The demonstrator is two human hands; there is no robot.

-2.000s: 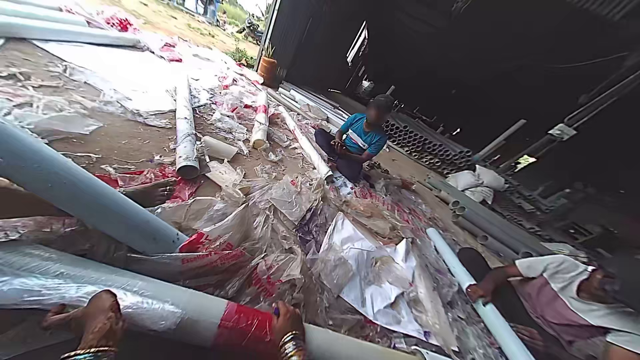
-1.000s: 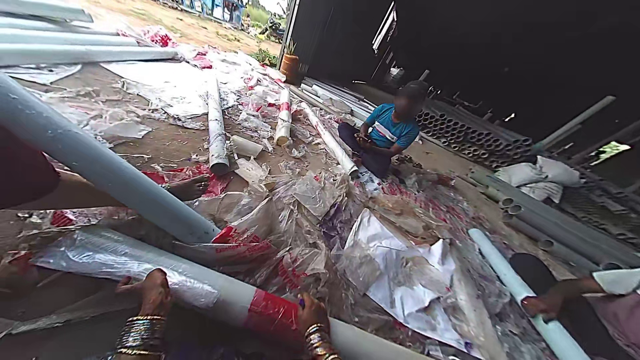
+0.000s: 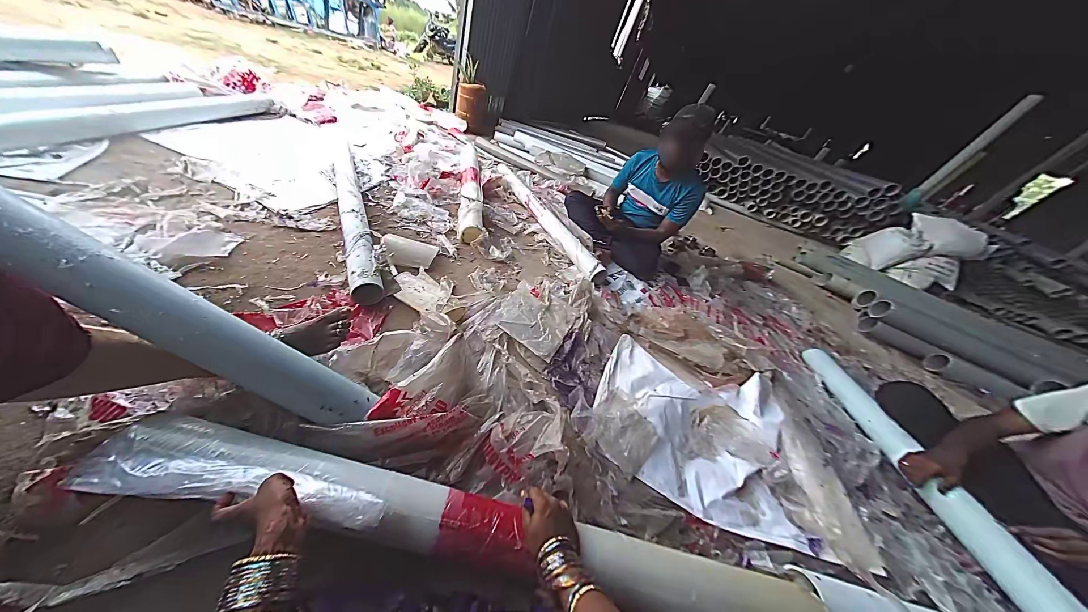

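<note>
A thick pale plastic pipe [image 3: 680, 565] lies across the bottom, with clear plastic film [image 3: 229, 467] around its left part and a red film band [image 3: 480, 527] near its middle. My left hand [image 3: 270, 514] is at the pipe's near side beside the clear film; whether it grips the film I cannot tell. My right hand [image 3: 548, 520] rests on the pipe at the right edge of the red band, holding a small blue thing [image 3: 529, 505] that is mostly hidden. Both wrists wear bangles. A grey-blue pipe [image 3: 187, 323] slants down from the left behind the wrapped pipe.
Crumpled plastic film [image 3: 510, 340] and a white sheet [image 3: 671, 442] cover the ground ahead. A person in a blue shirt [image 3: 654, 191] sits beyond. At right, a person's hand [image 3: 935, 466] holds a light pipe [image 3: 977, 518]. A bare foot [image 3: 319, 331] is at left; stacked pipes [image 3: 790, 183] stand behind.
My left hand has moved along the near side of the wrapped pipe, relative to its film. My right hand stays by the red band. The view has shifted.
</note>
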